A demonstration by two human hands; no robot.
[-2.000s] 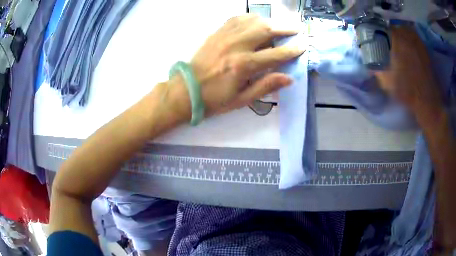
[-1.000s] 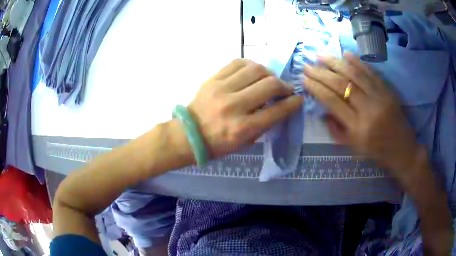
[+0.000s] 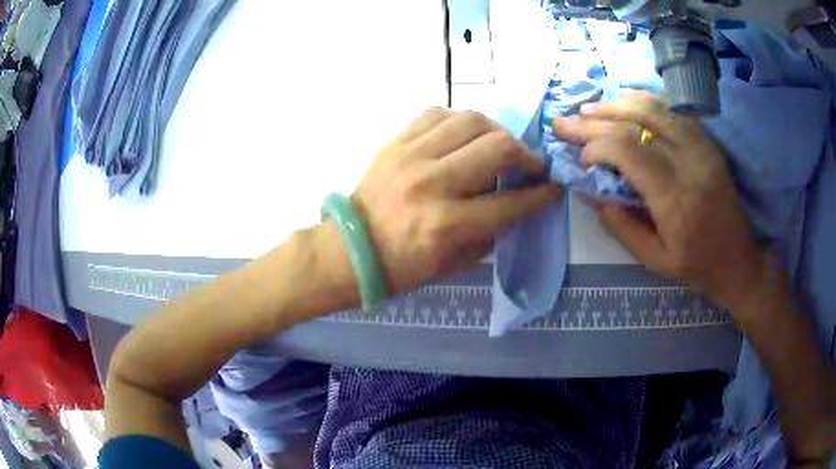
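A light blue cuff strip (image 3: pixel 533 252) hangs from my left hand (image 3: pixel 445 188) over the ruler edge, its lower end folded. My left hand pinches the strip between thumb and fingers beside the gathered edge (image 3: pixel 587 174). My right hand (image 3: pixel 674 183), with a ring, holds the puckered cloth just right of it. The wide light blue sleeve panel (image 3: pixel 770 137) spreads behind and right of my right hand. The sewing machine head (image 3: pixel 632 9) is at the top, cut off by the frame. The needle area is too bright to make out.
A stack of cut strips (image 3: pixel 151 82) lies at the upper left. The grey ribbed cylinder (image 3: pixel 686 73) hangs close above my right hand. The grey ruler edge (image 3: pixel 412 334) runs along the front. Crumpled blue cloth (image 3: pixel 275 394) lies below it, with red material (image 3: pixel 46 362) at left.
Both hands came from beside the needle toward the front edge. The strip's lower end is now folded. My right hand left the panel's far side and now holds the gathers beside my left fingers.
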